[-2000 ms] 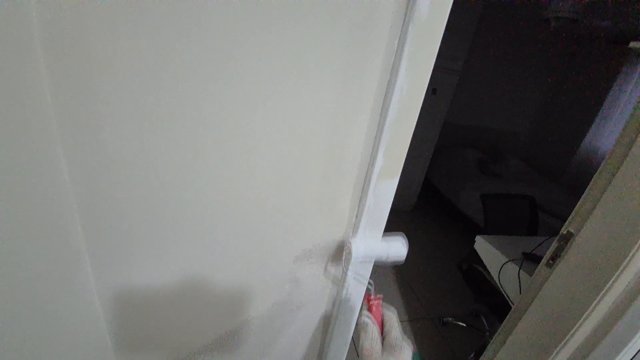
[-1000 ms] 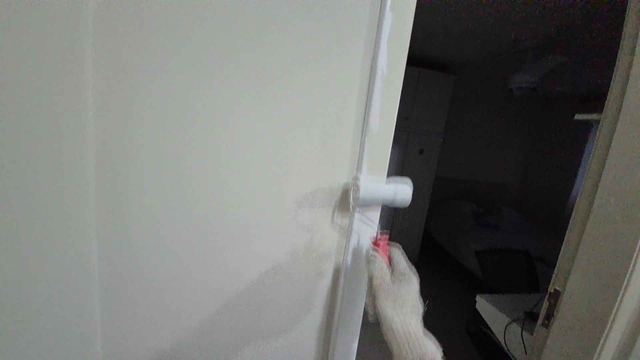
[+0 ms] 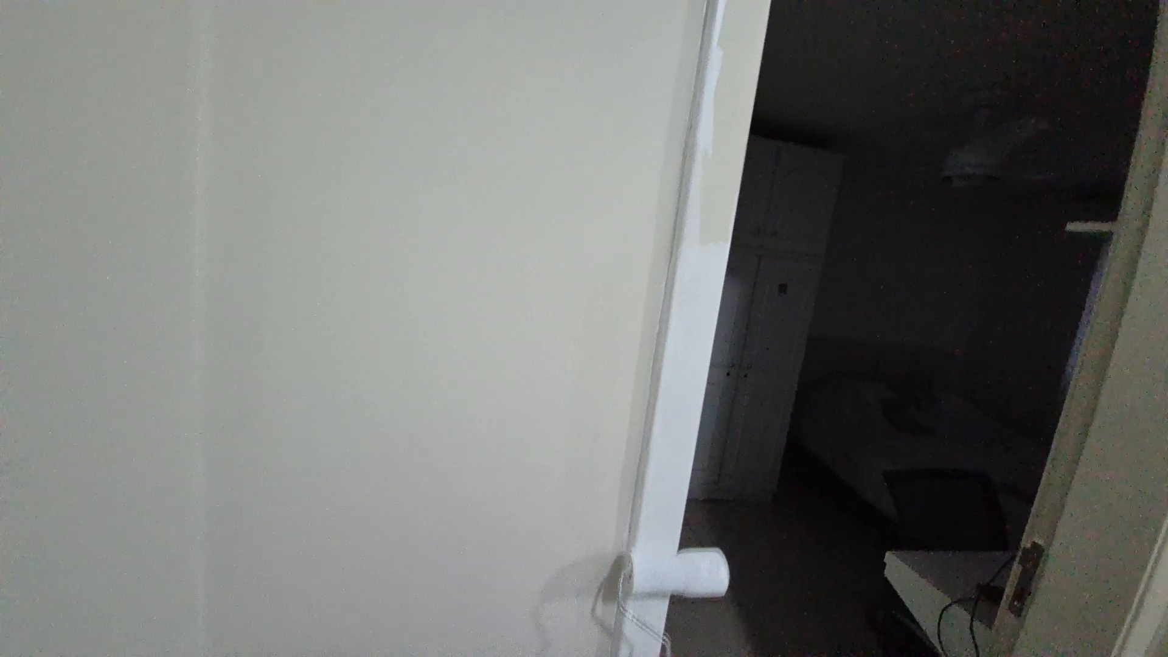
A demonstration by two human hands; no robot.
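A small white paint roller (image 3: 683,573) lies across the narrow door-frame trim (image 3: 680,365) near the bottom of the view, its right end sticking out past the edge. Its wire frame (image 3: 639,622) runs down out of view, so the handle is hidden. Bright white paint coats the lower and middle trim; higher up, a cream patch (image 3: 725,155) shows beside a ragged white strip. Neither of my hands is in view.
A broad pale wall (image 3: 411,319) fills the left side. Through the doorway are a dark room's wardrobe (image 3: 766,319), bed (image 3: 912,420), chair (image 3: 944,506) and white table (image 3: 940,575) with cables. The opposite jamb bears a metal strike plate (image 3: 1027,578).
The gloved hand on the roller's red handle, seen in both earlier frames, has left the view at the bottom. The roller now appears lower in the picture; the view has tilted up.
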